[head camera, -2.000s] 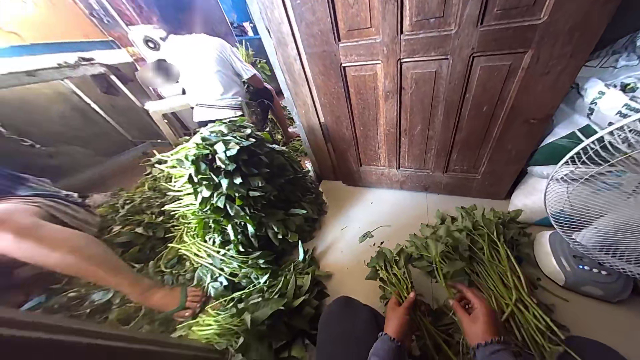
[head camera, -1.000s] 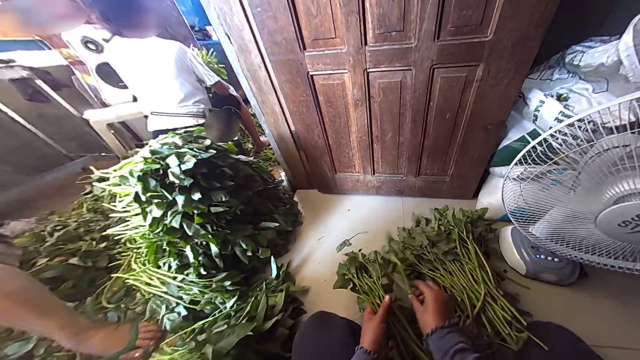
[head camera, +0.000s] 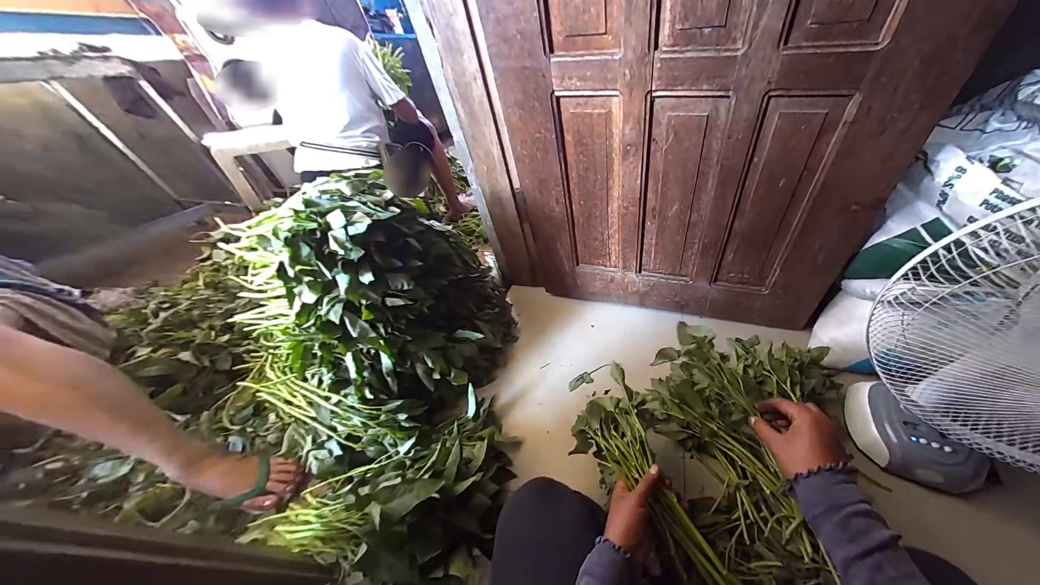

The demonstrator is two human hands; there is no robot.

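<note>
My left hand (head camera: pixel 634 510) is closed round a bunch of leafy green stems (head camera: pixel 624 439), its leaves pointing away from me and its cut stems running toward me. To the right, a larger loose heap of the same leafy stems (head camera: pixel 735 406) lies on the tiled floor. My right hand (head camera: pixel 800 439) rests over the upper part of that heap, fingers curled with thumb and forefinger close together; whether it grips a stem cannot be made out. A tall stack of leafy greens (head camera: pixel 382 301) stands at the left.
At right are a white-caged fan (head camera: pixel 967 325), its grey base (head camera: pixel 918 439) and printed sacks (head camera: pixel 959 187). A wooden door (head camera: pixel 699 162) stands ahead. Another person's sandalled foot (head camera: pixel 264 481) touches greens at left; a person in a white shirt (head camera: pixel 337 97) sits behind the stack beside a plastic chair (head camera: pixel 244 150).
My hands have moved apart: the right is now over the loose heap, while the left holds its bunch. A leafy sprig that lay alone on the floor now shows at the bunch's top.
</note>
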